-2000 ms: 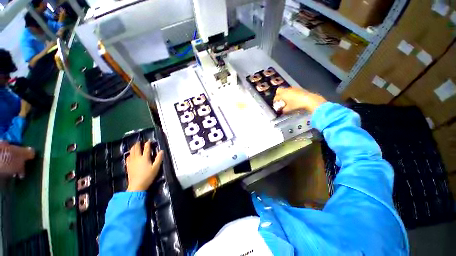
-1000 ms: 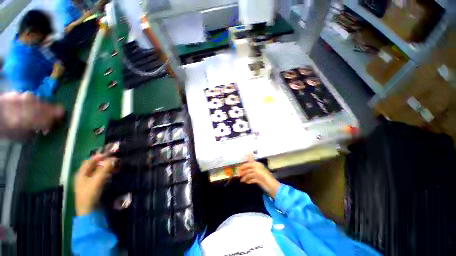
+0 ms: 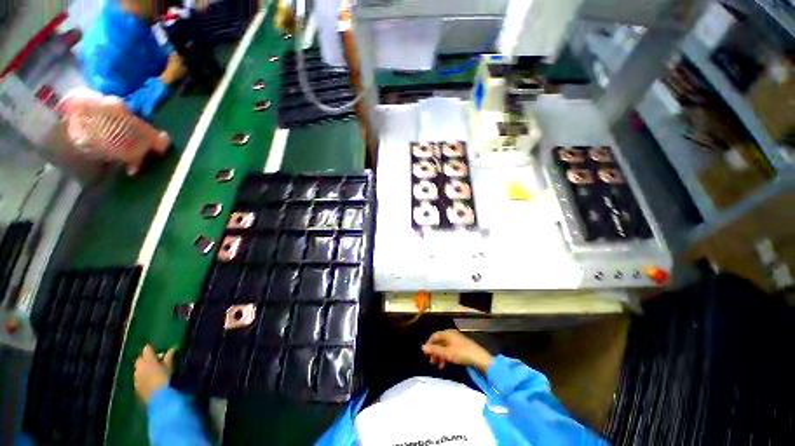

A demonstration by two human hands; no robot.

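Observation:
A black blister tray [image 3: 283, 283] lies on the green conveyor. Copper-pink square parts [image 3: 240, 315] sit in three of its left pockets. The left fixture [image 3: 442, 183] holds square parts in both columns. The right fixture [image 3: 601, 196] has parts in its back nests only; its front nests show dark. My left hand [image 3: 154, 370] is at the tray's front left edge, low in the picture; whether its fingers hold anything is unclear. My right hand [image 3: 458, 348] is in front of the machine's front edge, fingers loosely curled, with nothing visible in it.
Small dark square frames [image 3: 212, 210] lie spaced along the belt. Another black tray [image 3: 83, 340] is at the far left. A person in a blue smock [image 3: 122, 57] and another person's hand are across the belt. A red emergency stop [image 3: 657, 275] is front right; stacked trays [image 3: 706, 366] stand right.
My right hand has left the right fixture and drawn back past the machine's front edge. My left hand has moved from over the tray to its front left edge. The view has turned left.

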